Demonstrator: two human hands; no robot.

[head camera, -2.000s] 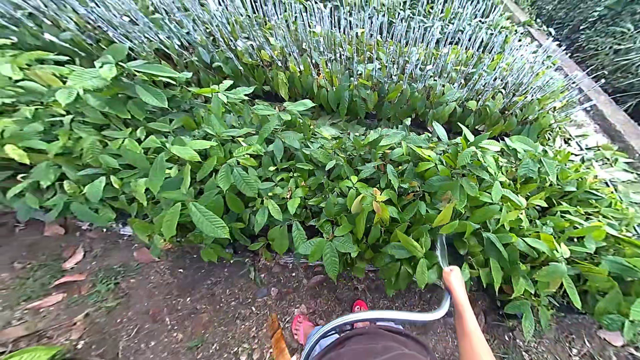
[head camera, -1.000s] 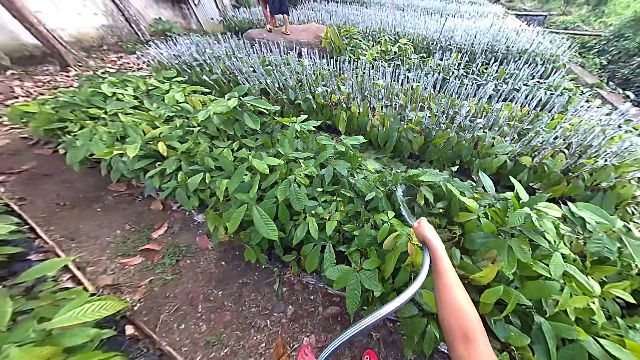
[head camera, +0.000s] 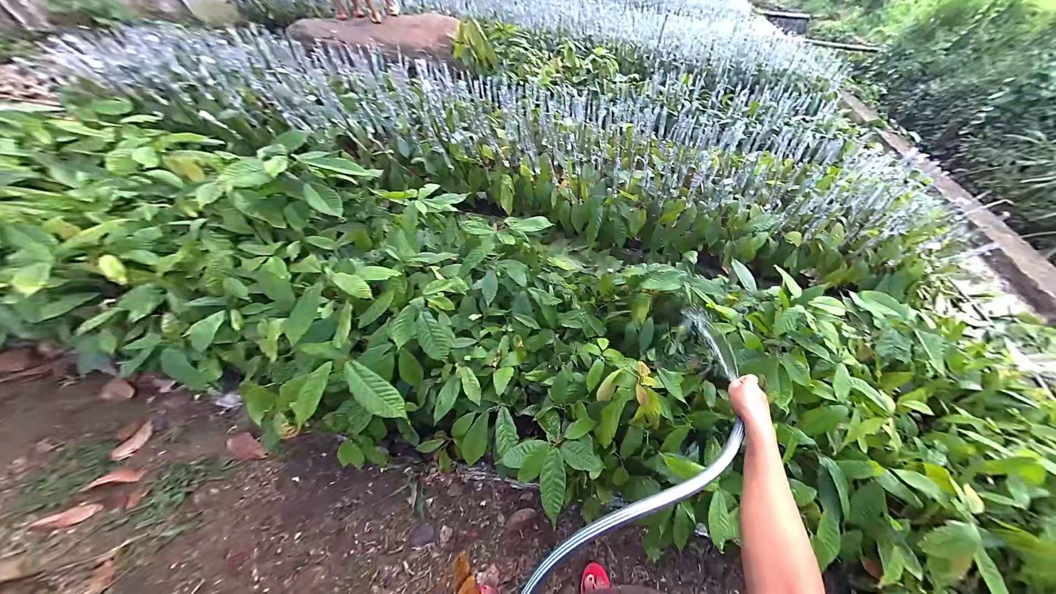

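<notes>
My right hand (head camera: 749, 398) is closed around a clear striped garden hose (head camera: 631, 513) near its end. Water (head camera: 711, 337) sprays from the hose end onto the leafy green seedlings (head camera: 536, 330) just beyond my hand. From my hand the hose curves down and left, past the bottom edge of the view. My left hand is not in view.
Bare soil with dry leaves (head camera: 120, 477) lies at lower left. My red shoe (head camera: 594, 576) shows at the bottom. Behind the seedlings stand dense rows of plants with pale upright strips (head camera: 594, 115). A person's feet are on a large rock (head camera: 379, 35). A concrete edging (head camera: 973, 206) runs along the right.
The view has shifted since the earlier frames. My right hand still holds the hose with water flowing out.
</notes>
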